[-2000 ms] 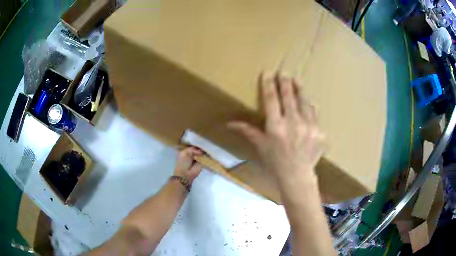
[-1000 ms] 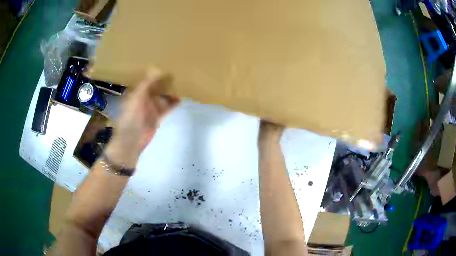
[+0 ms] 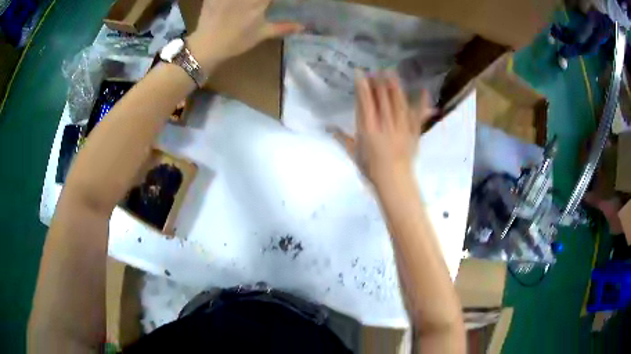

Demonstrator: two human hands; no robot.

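Observation:
The large brown carton (image 3: pixel 515 17) stands at the table's far side and runs out of the top edge. Its opening faces me, with a flap folded out at its left. A pale, translucent sheet or liner (image 3: pixel 332 66) shows in the opening; what lies under it is unclear. My left hand (image 3: pixel 232 28) is at the carton's upper left, thumb pointing right, cut off by the top edge; its grip is hidden. My right hand (image 3: pixel 386 121) is slightly blurred, fingers extended, in front of the liner, holding nothing. A small cardboard tray (image 3: pixel 181 197) with a dark heap is at left.
Black specks lie on the white table (image 3: pixel 325 190). A phone-like dark slab (image 3: pixel 69 152) and dark-filled trays are at far left. An open carton with whitish parts (image 3: pixel 162 297) stands below left. Metal machinery (image 3: pixel 519 207) and a blue stool (image 3: pixel 612 287) are at right.
The carton has turned, so its opening and liner now show. My left hand has moved up to its upper left. My right hand has come from beneath the carton to in front of the opening.

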